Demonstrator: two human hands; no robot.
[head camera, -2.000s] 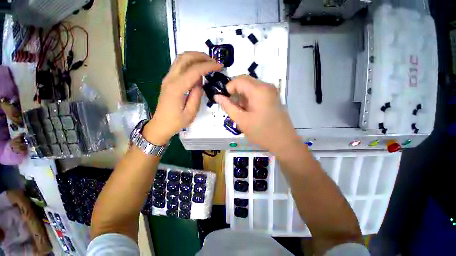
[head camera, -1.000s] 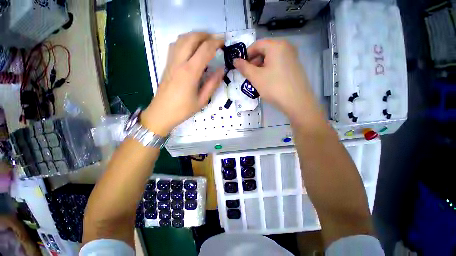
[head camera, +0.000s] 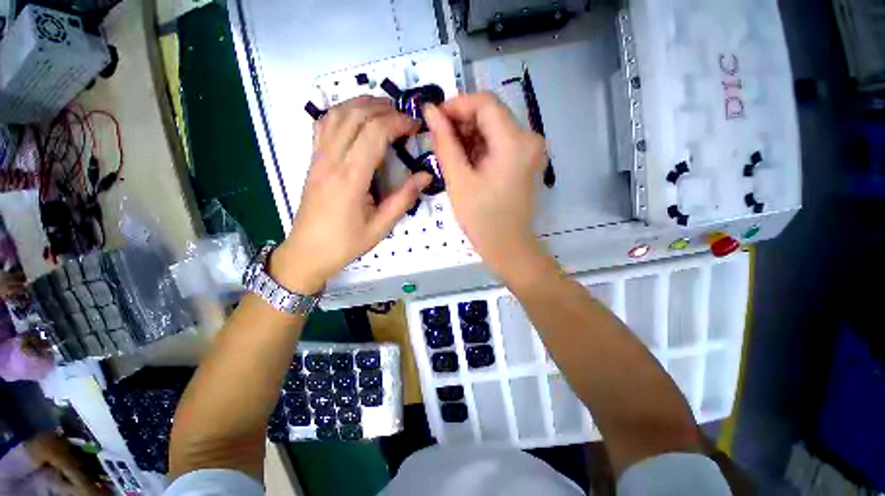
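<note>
My right hand (head camera: 490, 174) has its thumb and fingertips on a glossy black plastic housing (head camera: 421, 100) at the upper right of the white left fixture (head camera: 335, 89). My left hand (head camera: 354, 184) is over the fixture, thumb and fingers apart. Its fingertips are beside that housing, and its thumb is at the edge of a second black housing (head camera: 429, 170) just below. My hands hide much of the fixture and its small black clamps.
A white compartment tray (head camera: 524, 407) with several housings lies in front. A supply tray (head camera: 384, 422) packed with housings is at lower left. A black pen-like tool (head camera: 540, 131) lies on the machine bed. The right fixture (head camera: 718, 184) has clamps. Wrapped grey trays (head camera: 92, 300) lie at left.
The view has shifted over the bench. The housing lifted between my hands is now down at the fixture's upper right. My right hand has moved left, uncovering the black tool.
</note>
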